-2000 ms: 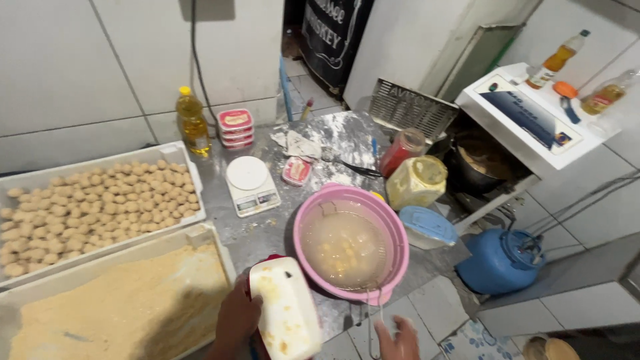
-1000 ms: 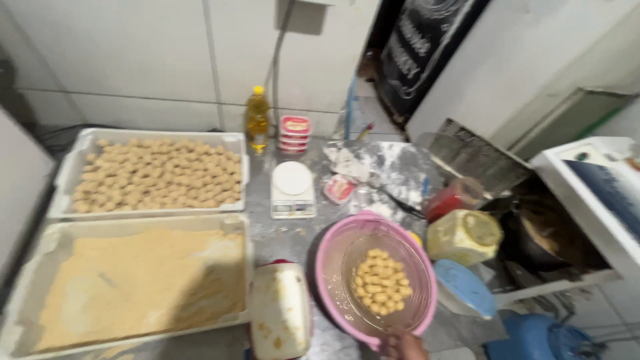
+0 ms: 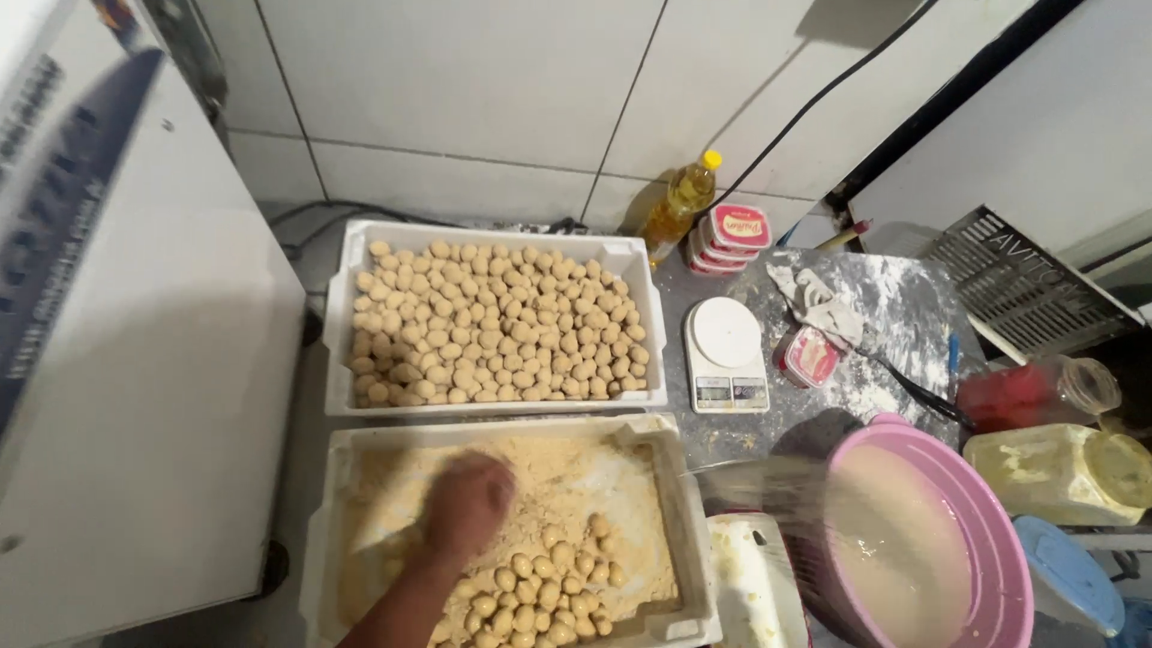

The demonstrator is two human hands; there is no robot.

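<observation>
My left hand (image 3: 472, 504), blurred, is over the white tray of breadcrumbs (image 3: 688, 531); whether its fingers hold anything is unclear. Wet, shiny dough balls (image 3: 531, 598) lie in a heap on the crumbs, right of my left wrist. Dry coated balls (image 3: 504, 315) fill another white tray (image 3: 495, 410) behind. A motion-blurred wire strainer (image 3: 774, 486) spans the gap between the crumb tray and a pink plastic basin (image 3: 1012, 576) of cloudy liquid. My right hand is out of view.
A kitchen scale (image 3: 727, 337), stacked margarine tubs (image 3: 733, 236) and an oil bottle (image 3: 679, 207) stand behind. A white container (image 3: 751, 576) sits between crumb tray and basin. Jars (image 3: 1048, 472) are at the right, a white appliance (image 3: 180, 360) at the left.
The wet balls, in the strainer over the basin one second ago, now lie in the crumb tray. My left hand has come over that tray; my right hand has left view. The view has swung left.
</observation>
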